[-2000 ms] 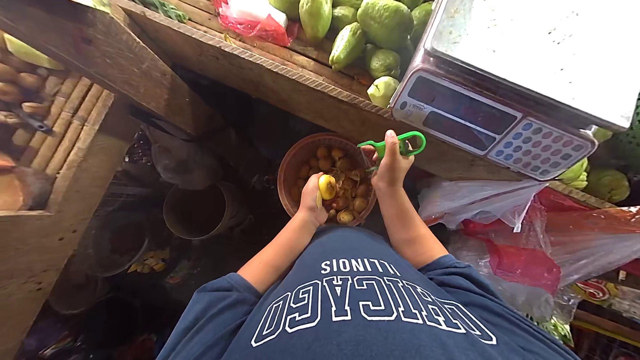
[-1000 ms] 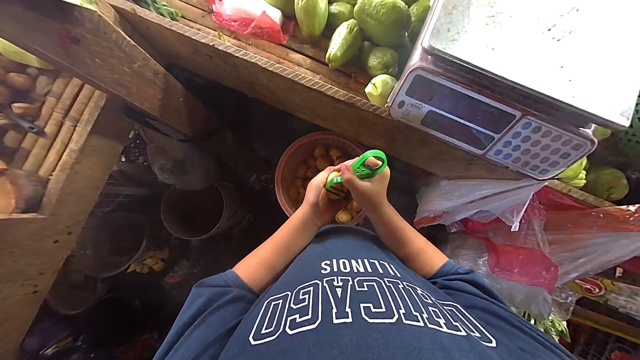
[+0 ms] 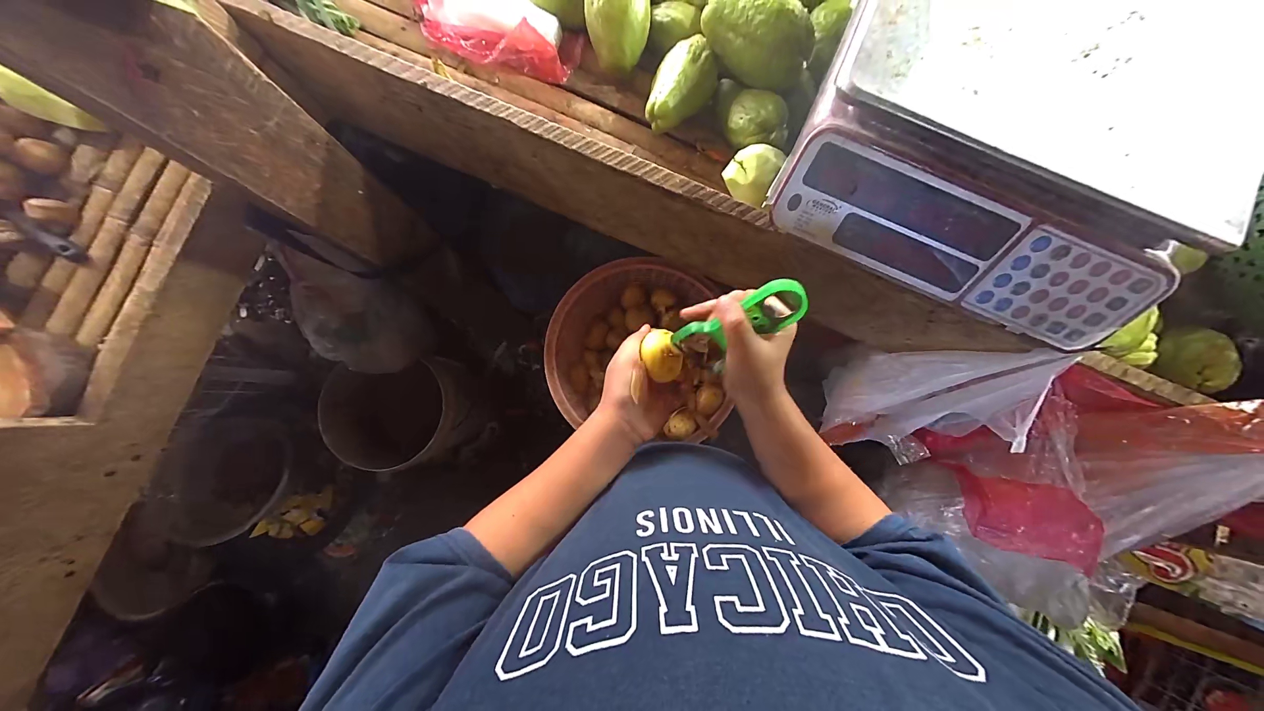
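My left hand [image 3: 635, 387] holds a small, round, yellow peeled vegetable [image 3: 661, 356], likely a potato, over a reddish plastic tub [image 3: 565, 346]. My right hand [image 3: 755, 346] grips a green-handled peeler [image 3: 775, 304], whose head is at the right side of the yellow piece; whether the blade touches it cannot be told. Inside the tub lie several small brown, round vegetables [image 3: 637, 318], with what look like peelings among them. The tub stands low, just in front of my shirt, and my hands hide part of its contents.
A wooden stall edge [image 3: 553, 148] runs across the front, with green chayotes [image 3: 755, 44] and a digital scale [image 3: 918, 222] on it. Plastic bags [image 3: 1027, 484] hang at the right. A bucket [image 3: 380, 420] stands left of the tub. A bamboo-slat shelf [image 3: 109, 237] is at far left.
One second ago my hands were close together over the tub, largely hiding the yellow piece. They are now farther apart, and the yellow piece and peeler show plainly between them.
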